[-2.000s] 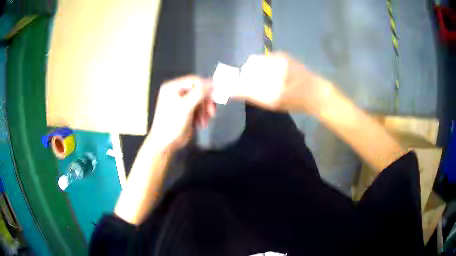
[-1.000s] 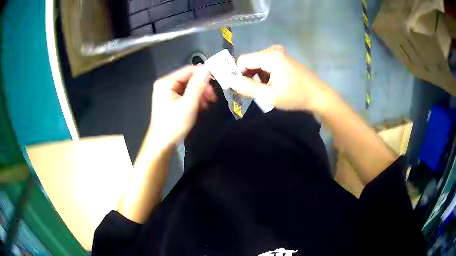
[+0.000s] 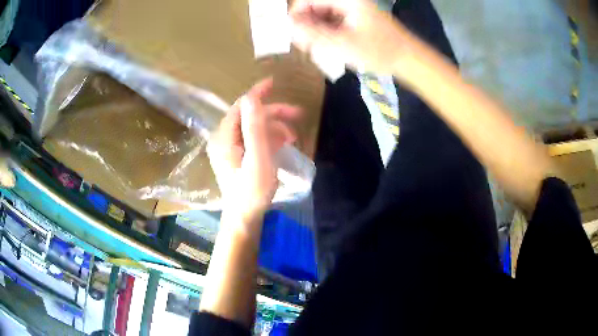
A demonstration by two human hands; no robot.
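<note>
A white label is at the top centre, against the brown side of a carton. My right hand holds its right edge between thumb and fingers; more white paper shows below those fingers. My left hand is below the label with fingers apart and holds nothing. It is blurred and over the clear plastic liner. The open carton has the clear plastic liner spread over its rim. The label's print cannot be read.
A blue bin is below the carton. A green-edged bench or line curves along the lower left, with shelves beyond it. Another carton is at the right. Yellow-black floor tape runs at the upper right.
The view has turned to the open carton with its liner. My right hand has moved up with the label to the carton; my left hand has come off the label and opened.
</note>
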